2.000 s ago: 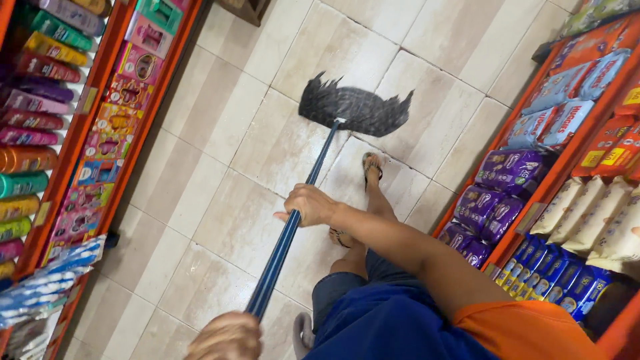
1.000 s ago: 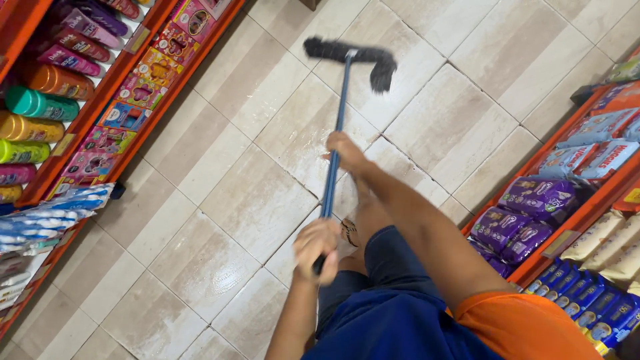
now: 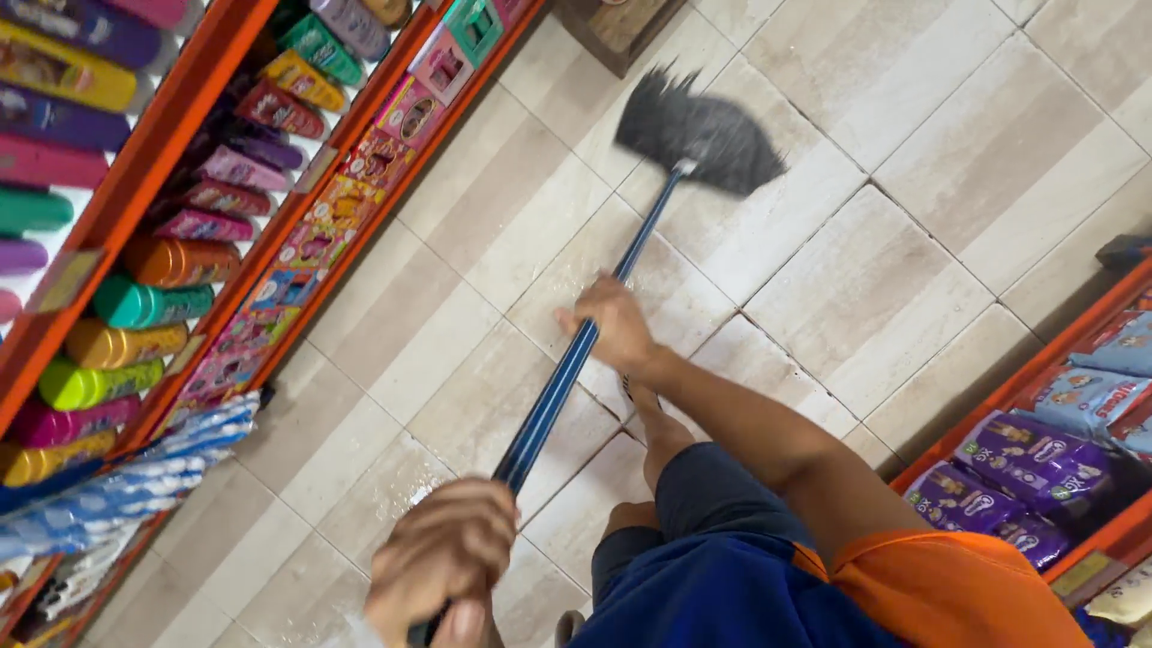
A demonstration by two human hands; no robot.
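A mop with a blue striped handle [image 3: 551,409] slants across the view, its dark, wet-looking strands [image 3: 720,135] fanned out and blurred on the tiled floor. My right hand [image 3: 612,324] is closed around the middle of the handle, its arm coming from the orange sleeve at the lower right. Lower left, near the handle's top end, my left hand [image 3: 445,558] grips the same handle and is blurred. The handle joins the strands at a pale connector [image 3: 686,167]. Below my right hand, my legs and part of a sandalled foot show.
An orange-edged shelf [image 3: 360,243] with bottles and boxed goods runs along the left. On the right, another shelf holds purple packs [image 3: 1030,459] and blue packs. A brown wooden object [image 3: 621,36] stands on the floor at the top. Wet patches shine on the tiles [image 3: 504,360].
Since one second ago, my left hand has moved down and left with the handle's top end. The mop strands, bent in a narrow band then, are now spread wide. Both hands remain on the handle.
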